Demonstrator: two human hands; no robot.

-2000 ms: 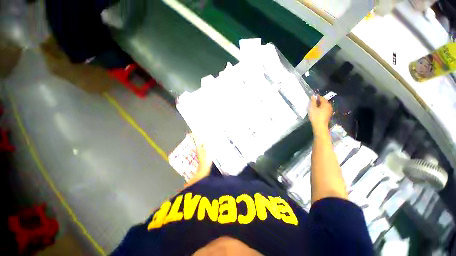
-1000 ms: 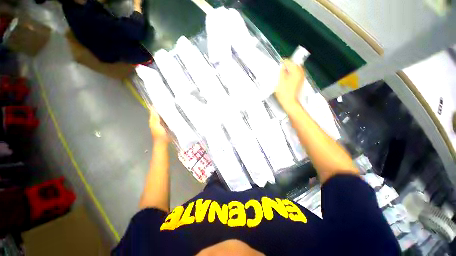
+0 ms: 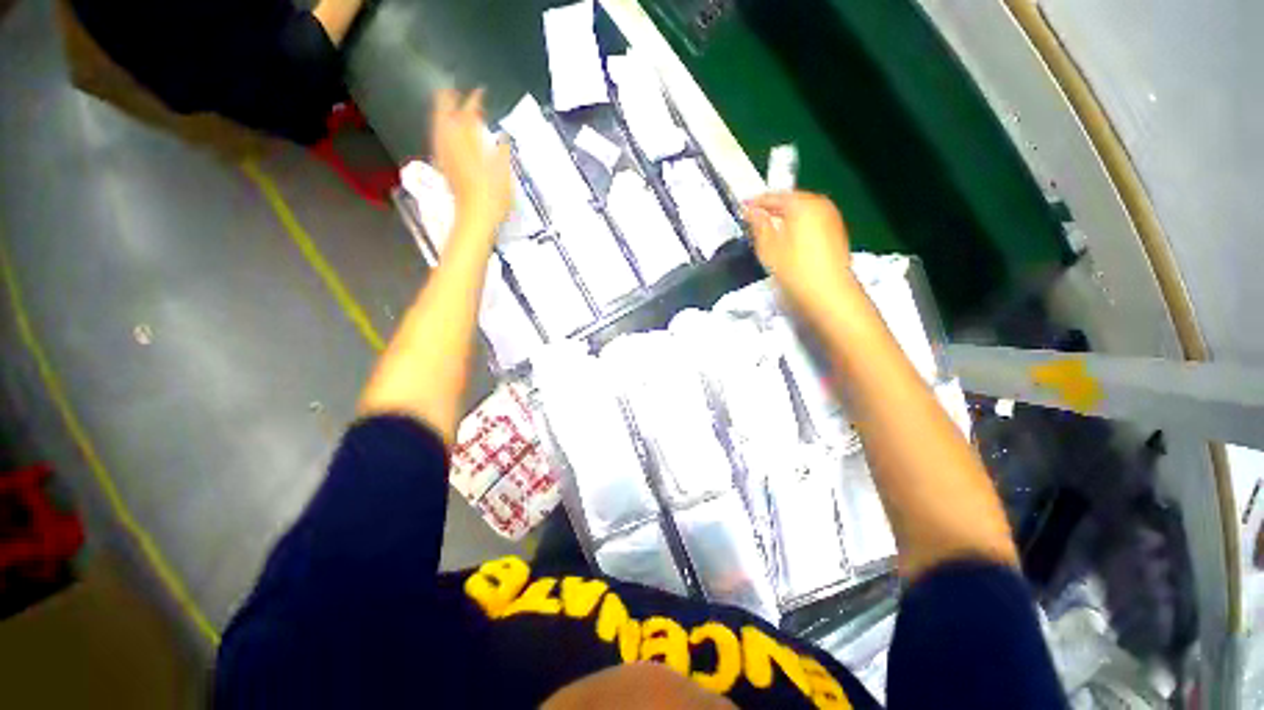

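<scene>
A clear tray (image 3: 593, 176) with rows of white pouches (image 3: 555, 160) lies at the far side; small loose white pieces lie on it. A second clear tray (image 3: 532, 405), with white pouches (image 3: 665, 402) in two rows, lies nearer my body. My left hand (image 3: 474, 164) is blurred, over the far tray's left side, with fingers apart and nothing seen in it. My right hand (image 3: 801, 239) is above the gap between the trays at the right and pinches a small white piece (image 3: 782, 167) that sticks up from its fingers.
A dark green surface (image 3: 859, 139) lies beyond the trays. A metal bar (image 3: 1005, 372) crosses at the right. A red-and-white printed item (image 3: 506, 461) sits left of the near tray. A person in dark clothes (image 3: 208, 63) is at the upper left, near a red stool (image 3: 363, 156).
The tray of pouches now lies close to my body, and another filled tray shows beyond it. My left hand has left the tray's edge and moved up and forward. The right hand still has the white piece.
</scene>
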